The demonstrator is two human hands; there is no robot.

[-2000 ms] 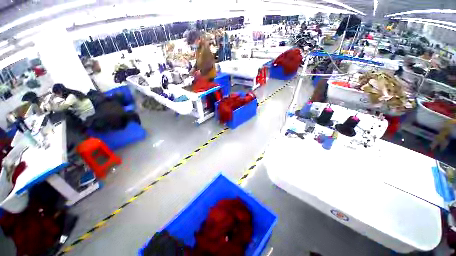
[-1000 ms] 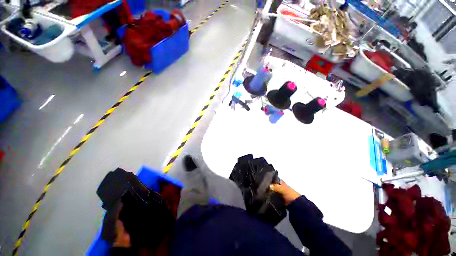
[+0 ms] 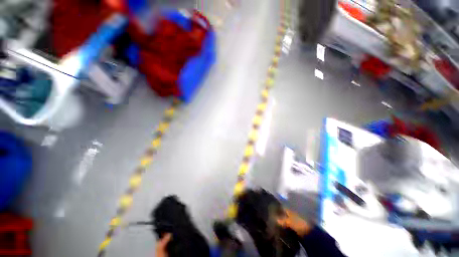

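Note:
The frame is blurred. My left hand (image 3: 163, 244) is at the bottom edge, mostly cut off, and grips a dark bundle of small parts (image 3: 177, 226). My right hand (image 3: 294, 221) is at the bottom right of centre and grips a second dark bundle (image 3: 259, 213). Both bundles are held above the floor, apart from each other. Single pieces in the bundles cannot be told apart. A dark shoe or foot seems to show between the bundles, too blurred to be sure.
Yellow-black tape lines (image 3: 256, 120) run along the grey floor ahead. A blue crate (image 3: 199, 68) with red garment pieces (image 3: 168, 55) stands at upper left beside a white table. A white machine table (image 3: 352, 228) is close on the right. A red stool (image 3: 15, 233) is at lower left.
The view has moved forward along the aisle. The table with thread cones has gone from view and another table shows at right. Both hands still hold the dark bundles, now lower in the picture.

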